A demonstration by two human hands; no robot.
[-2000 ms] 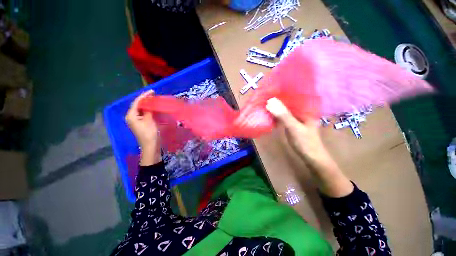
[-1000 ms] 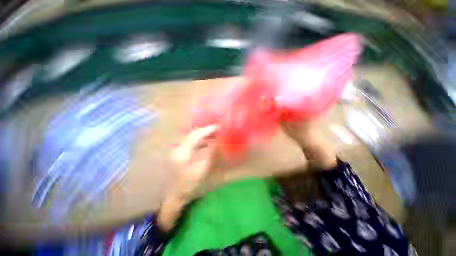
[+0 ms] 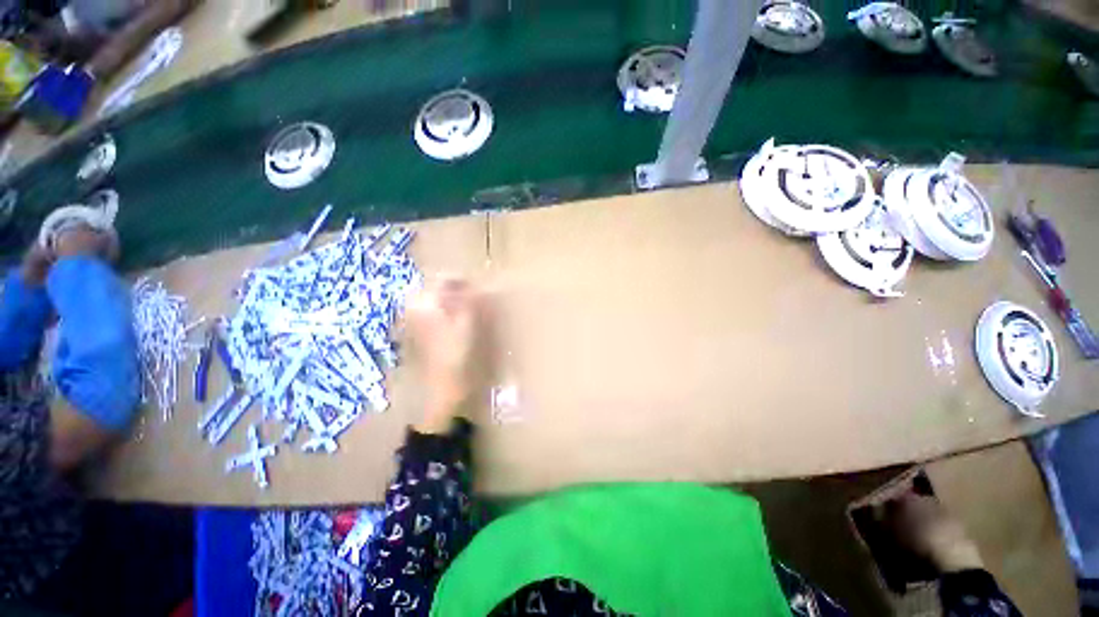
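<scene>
A large loose heap of printed strips (image 3: 307,331) lies on the brown table covering, left of centre. My left hand (image 3: 444,331) is blurred at the heap's right edge; its fingertips are unclear and I cannot tell if they hold anything. My right hand (image 3: 922,530) is below the table's front edge at the right, over a dark opening in brown cardboard. It is blurred too, and its grip is unclear. A dark blue slim tool (image 3: 203,364) lies at the heap's left edge. Crossed strips (image 3: 252,457) lie in front of the heap.
White discs (image 3: 823,189) overlap at the right; another disc (image 3: 1016,354) lies nearer. Slim tools (image 3: 1061,289) lie at the far right. Behind are the green belt (image 3: 368,115) and a grey post (image 3: 703,90). A neighbouring worker's blue sleeve (image 3: 94,331) is at left, a blue bin (image 3: 223,560) below.
The view has turned from the bin to the table and belt. The red bag has left both hands. My left hand is now beside the heap, my right hand below the table edge.
</scene>
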